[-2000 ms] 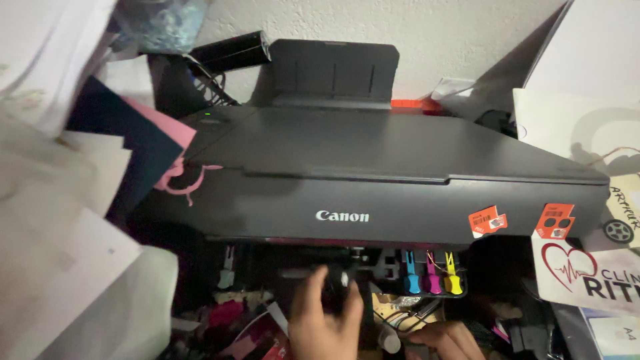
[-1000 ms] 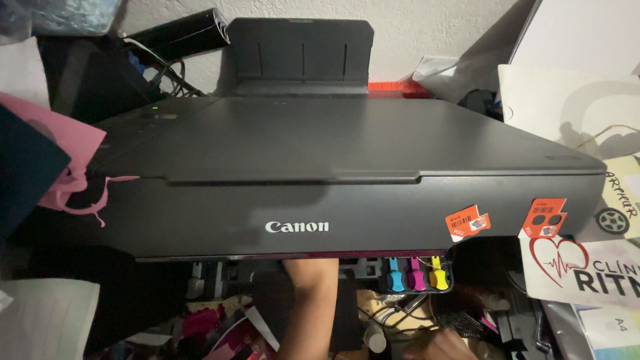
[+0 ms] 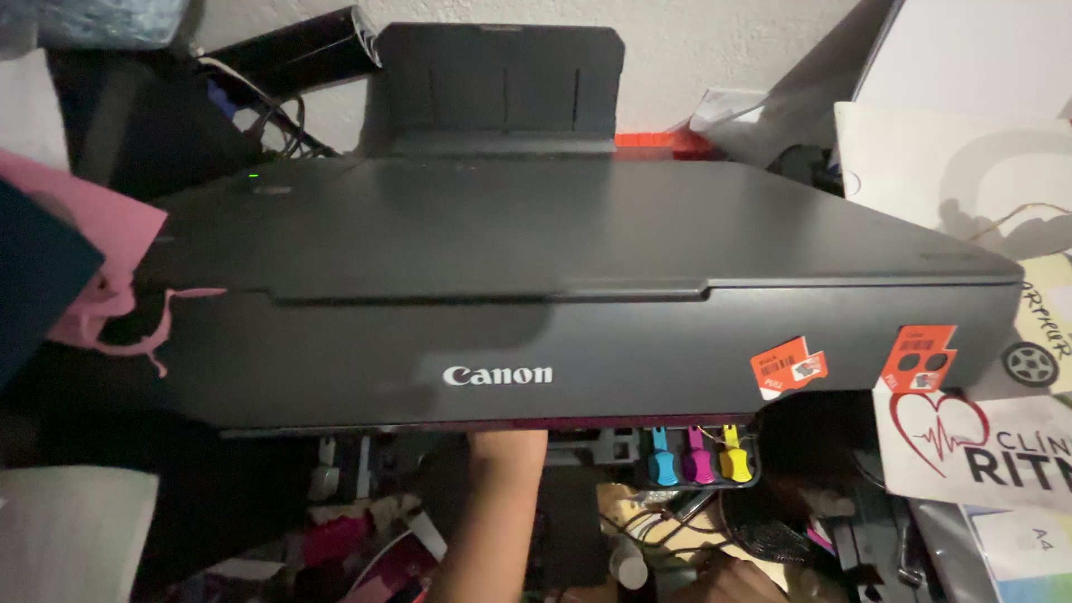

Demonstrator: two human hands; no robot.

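A black Canon printer [image 3: 498, 352] fills the middle of the view, its lid down. My left forearm [image 3: 501, 502] rises from the bottom edge, and my left hand is hidden inside the printer's open front, so its grip cannot be seen. To the right of the forearm, cyan [image 3: 662, 461], magenta [image 3: 698, 461] and yellow [image 3: 734, 461] plastic tabs hang in a row under the printer's front. My right hand [image 3: 733, 579] is low at the bottom edge, dim and partly cut off, near a small pale-topped cylinder [image 3: 630, 569]; whether it holds anything is unclear.
A rear paper support [image 3: 502, 92] stands up against the wall. Pink material [image 3: 117, 243] and dark card overlap the printer's left side. Loose cables [image 3: 670, 523] lie below the tabs. Printed sheets [image 3: 980, 444] crowd the right side, and white paper [image 3: 75, 528] is at lower left.
Two seconds ago my left hand's fingers showed below the printer's front; the hand has since gone up inside, leaving only wrist and forearm visible. My right hand remains low at the right.
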